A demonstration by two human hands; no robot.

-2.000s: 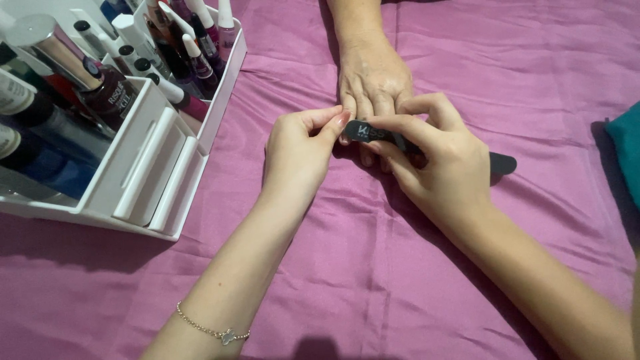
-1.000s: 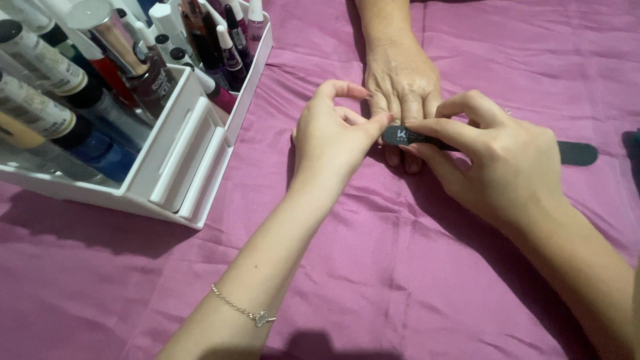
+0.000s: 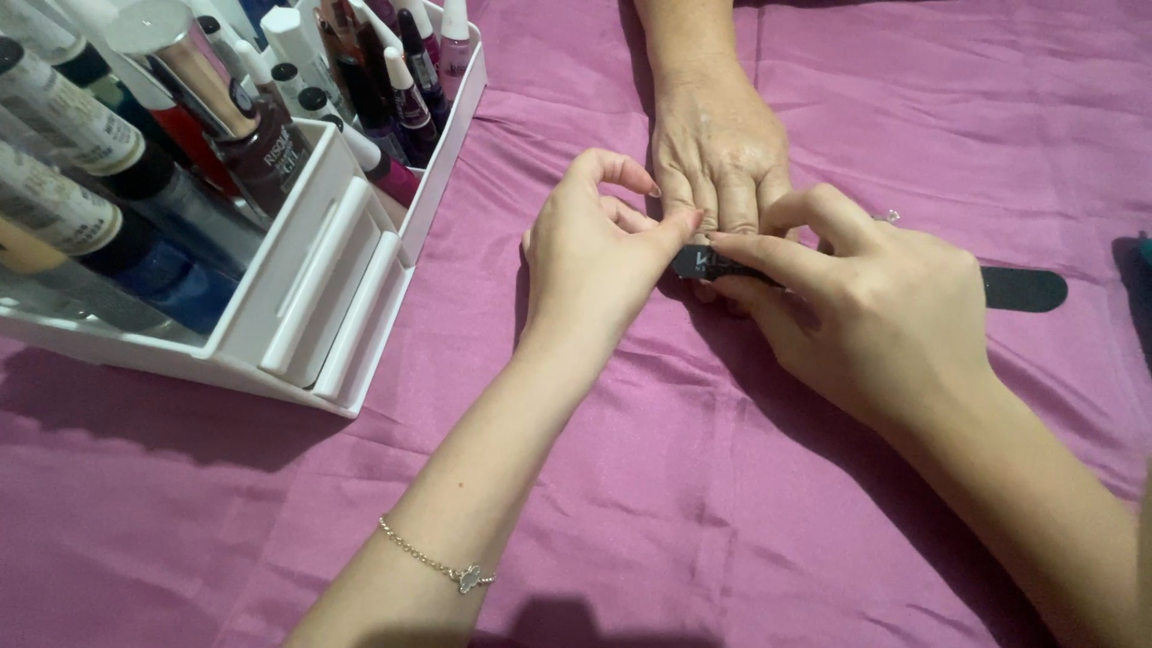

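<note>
A black nail file [image 3: 1024,289] is pinched between the thumb and fingers of my right hand [image 3: 886,297]; its near tip lies across the fingertips of another person's hand [image 3: 724,153]. That hand rests palm down on the pink satin cloth [image 3: 666,468]. My left hand [image 3: 603,252] is at the left of those fingers, its thumb against a finger beside the file's tip. My left index finger is bent and raised. Whether the left hand grips that finger is partly hidden. The other person's fingertips are mostly covered by the file and my hands.
At the upper left, a white plastic organizer [image 3: 310,297] holds several nail polish bottles [image 3: 261,148] and slim tubes. A dark teal item [image 3: 1145,256] shows at the right edge. Folds run across the cloth.
The left index finger and thumb have parted since two seconds ago. The file remains in my right hand at the other person's fingertips. The view has shifted, with more of the organizer showing.
</note>
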